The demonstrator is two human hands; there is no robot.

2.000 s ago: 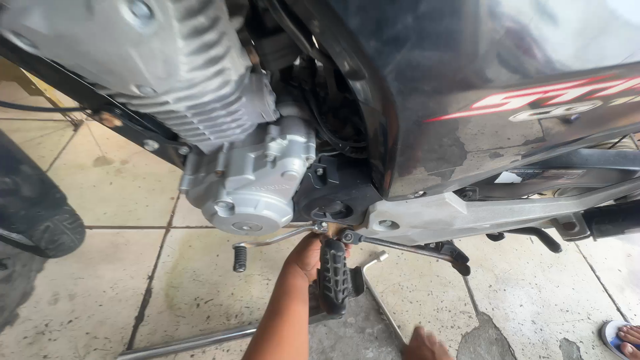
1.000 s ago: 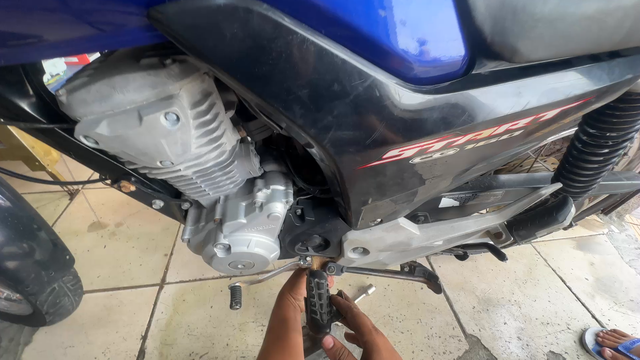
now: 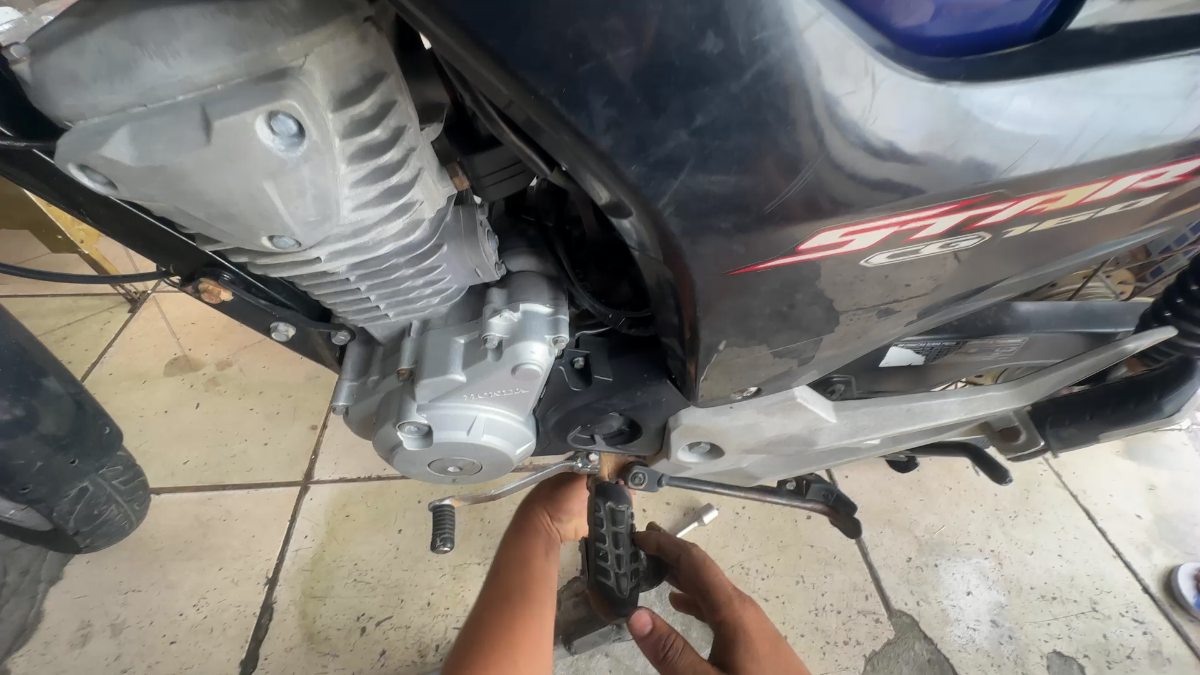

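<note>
A motorcycle's rubber-topped footpeg (image 3: 615, 553) juts toward me at the bottom centre. My right hand (image 3: 698, 595) is on its right side, the thumb near the peg's outer end and the index finger along its edge. Behind the footpeg, my left hand (image 3: 560, 506) reaches under the motorcycle; its fingers are hidden. The gear shift lever (image 3: 506, 489) with its ribbed rubber tip lies left of that hand. To the right is the side stand (image 3: 741, 489). A metal wrench's end (image 3: 698, 518) shows on the floor just beyond my right hand.
The finned engine (image 3: 347, 206) and its Honda-marked cover (image 3: 459, 412) fill the left above the hands. A black side panel (image 3: 825, 187) overhangs at the right. The front tyre (image 3: 70, 450) stands at the left edge on the tiled floor (image 3: 394, 581). Part of a sandal shows at the right edge.
My right hand has come from the floor area at the lower right up to the footpeg. My left hand remains behind the peg. The view is closer than one second ago.
</note>
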